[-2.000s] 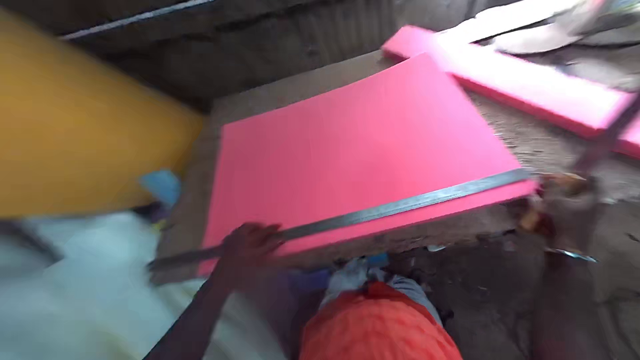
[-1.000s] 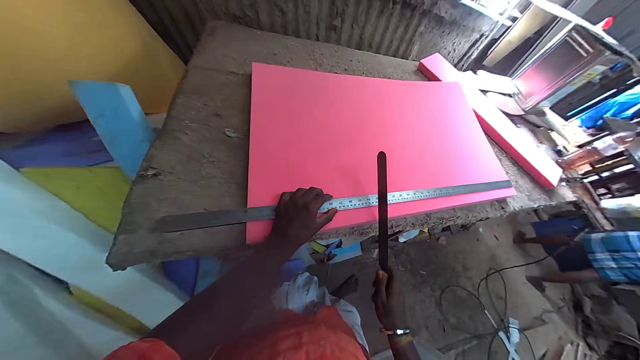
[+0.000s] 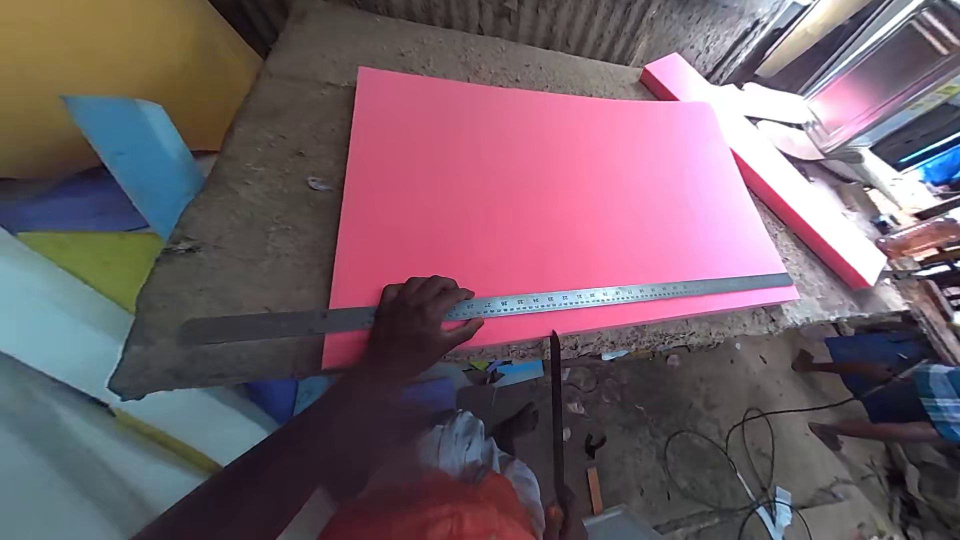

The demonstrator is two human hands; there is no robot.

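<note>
A pink foam sheet lies flat on a rough, worn table. Along its near edge runs a long steel ruler, whose left end reaches past the foam over the table. My left hand presses down on the ruler and the foam, left of the middle. At the bottom of the view my right hand, partly cut off, grips a long, dark, narrow blade by its handle. The blade points away from me, with its tip at the foam's near edge.
A narrow pink foam strip lies along the table's right side. Blue foam and other coloured pieces stand at the left, by a large yellow surface. A cable loops on the floor, near another person's legs at the right.
My right hand was at the ruler's right end two seconds ago. Since one second ago it has drawn back toward me, and the blade, then over the foam, has its tip at the near edge.
</note>
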